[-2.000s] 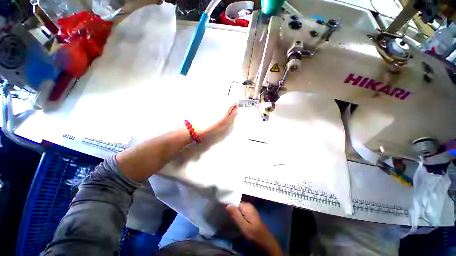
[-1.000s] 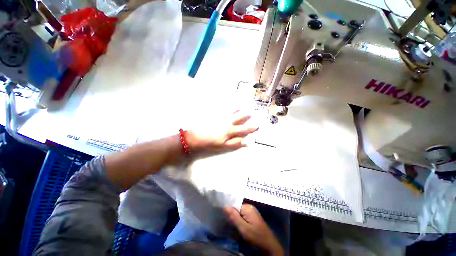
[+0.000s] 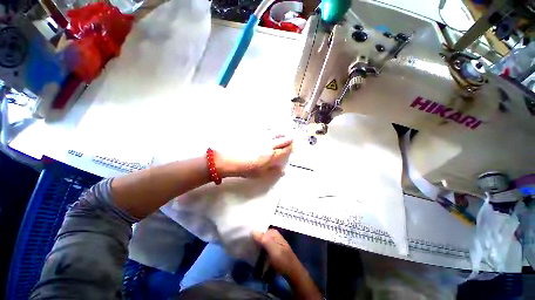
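Note:
A white fabric piece point(image 3: 229, 217) runs from the needle area over the table's front edge towards my lap. My left hand point(image 3: 255, 164), with a red bead bracelet at the wrist, is on it just left of and below the presser foot point(image 3: 304, 126). Its fingers are drawn together on the cloth; glare blurs the fingertips. My right hand point(image 3: 276, 249) is below the table edge and pinches the hanging border of the same fabric. The cream sewing machine point(image 3: 381, 88) stands at the right. Glare hides the seam at the needle.
Another white cloth point(image 3: 366, 176) lies under the machine arm, its corner at the front edge. A long white panel point(image 3: 161, 53) lies at the left. A red bag point(image 3: 97, 35), blue tool point(image 3: 237, 53), green lamp head point(image 3: 334, 10), crumpled white plastic point(image 3: 493, 234) and blue crate point(image 3: 47, 217) surround the work.
My left hand moved from beside the foot towards me, spread its fingers, then drew them together. My right hand keeps the fabric and has shifted slightly left. The camera view has shifted a little.

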